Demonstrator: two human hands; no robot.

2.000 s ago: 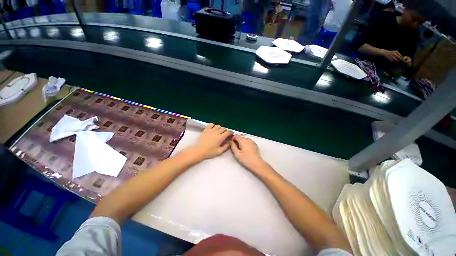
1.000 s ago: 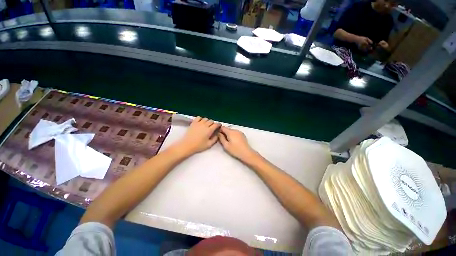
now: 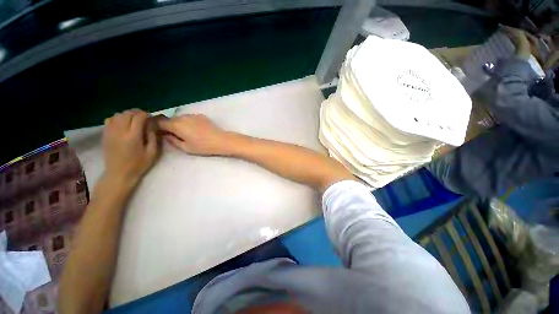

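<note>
My left hand (image 3: 130,144) rests near the far left edge of the off-white work sheet (image 3: 202,202), fingers bent and close together. My right hand (image 3: 193,133) lies beside it, its fingertips close to the left hand's fingers. A small dark patch shows between the two hands; I cannot tell if it is an object or shadow. No clear item is seen in either hand. A tall leaning stack of cream-white covers (image 3: 417,92) stands right of the sheet, the printed face of the top one up.
A brown patterned sheet (image 3: 37,202) with a white cloth (image 3: 21,270) is at the left. A dark green conveyor (image 3: 202,67) runs beyond the bench. A grey post (image 3: 344,43) stands behind the stack. Another person in grey (image 3: 521,116) works at the right, near a blue stool (image 3: 423,193).
The view has turned to the right, so the stack sits nearer the middle and another person shows at the right. My hands stay together at the sheet's far edge.
</note>
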